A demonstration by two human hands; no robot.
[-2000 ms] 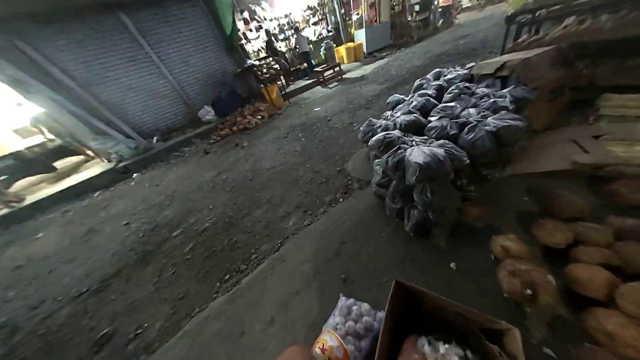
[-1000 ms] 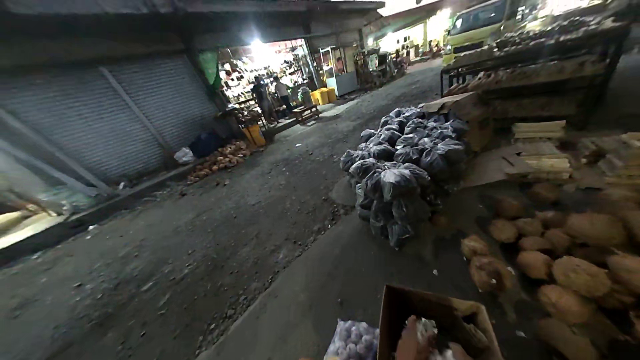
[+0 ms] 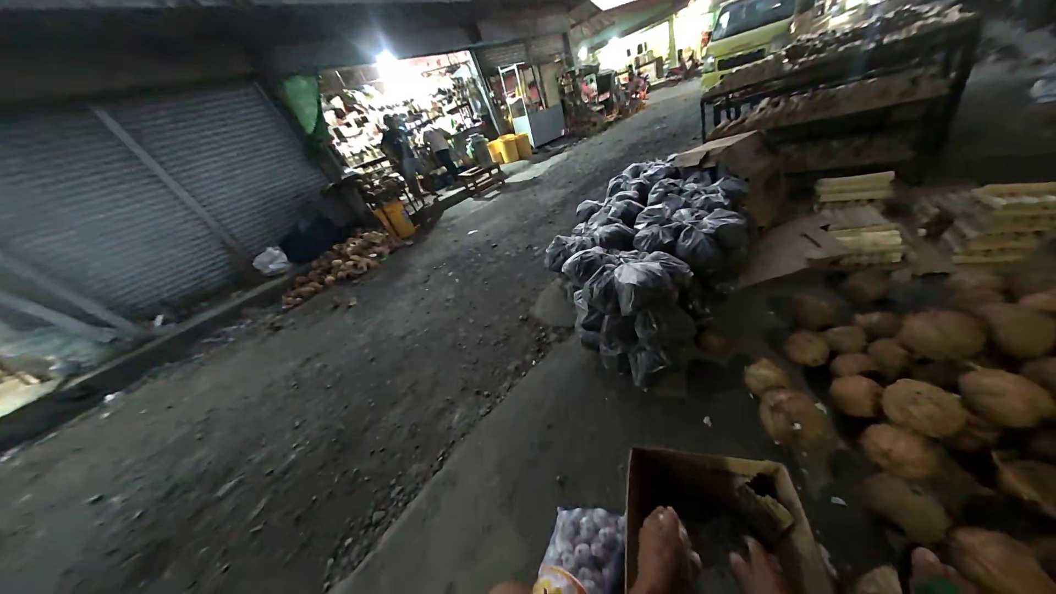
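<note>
An open cardboard box (image 3: 709,455) stands at the bottom centre right. My left hand (image 3: 660,551) reaches into its left side, fingers close together; whether it holds anything is hidden. My right hand (image 3: 755,568) is low in the box, to the right of the left one, only its fingers partly showing. A ragged yellow-brown piece (image 3: 766,510) leans in the box's right corner, above my right hand. Against the box's left side rests a clear bag of small pale round bulbs or fruits (image 3: 584,536), with a printed label at its bottom.
Many brown husked coconuts (image 3: 922,408) lie on the ground at right. Ahead stand stacked dark plastic bags, tied (image 3: 643,285), beside flattened cardboard (image 3: 796,247) and bundled sticks (image 3: 866,239). A bare foot (image 3: 932,569) shows at bottom right. Two people stand at a lit stall (image 3: 404,91) across the road.
The view has swung right and up, bringing in the yellow vehicle. Pale material seen near my hands in the box earlier no longer shows.
</note>
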